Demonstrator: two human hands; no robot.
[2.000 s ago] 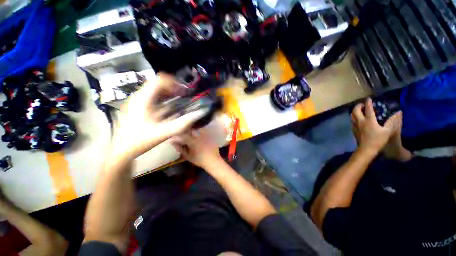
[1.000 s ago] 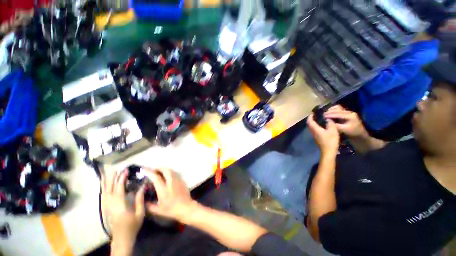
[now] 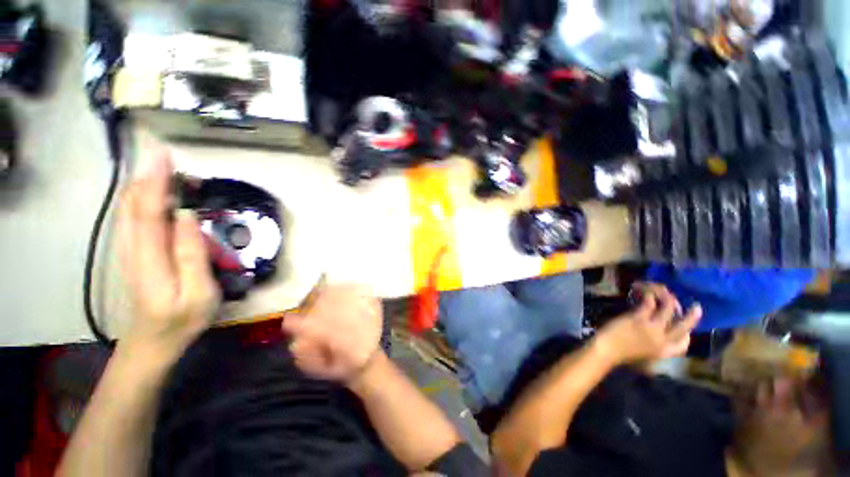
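Observation:
A round black unit with a silver-white inside and a red strip (image 3: 244,233) is at the bench's front edge. My left hand (image 3: 163,256) is blurred at its left side, fingers stretched up and overlapping its rim; whether it grips the unit is unclear. My right hand (image 3: 337,328) is right of and below the unit, apart from it, with fingers curled. A thin dark sliver shows at its fingertips, too blurred to name. Inside the curled fingers is hidden.
A white screw feeder (image 3: 219,88) stands behind the unit, with a black cord (image 3: 101,233) at left. Partly built units (image 3: 387,130) crowd the back. A red-handled tool (image 3: 426,303) overhangs the edge. Another unit (image 3: 550,230), black trays (image 3: 736,219) and a neighbour's hands (image 3: 652,326) are at right.
The view has shifted. The unit was between both my hands at the bench edge; now my right hand is apart from it, to the right. The neighbour's hands no longer show a black part.

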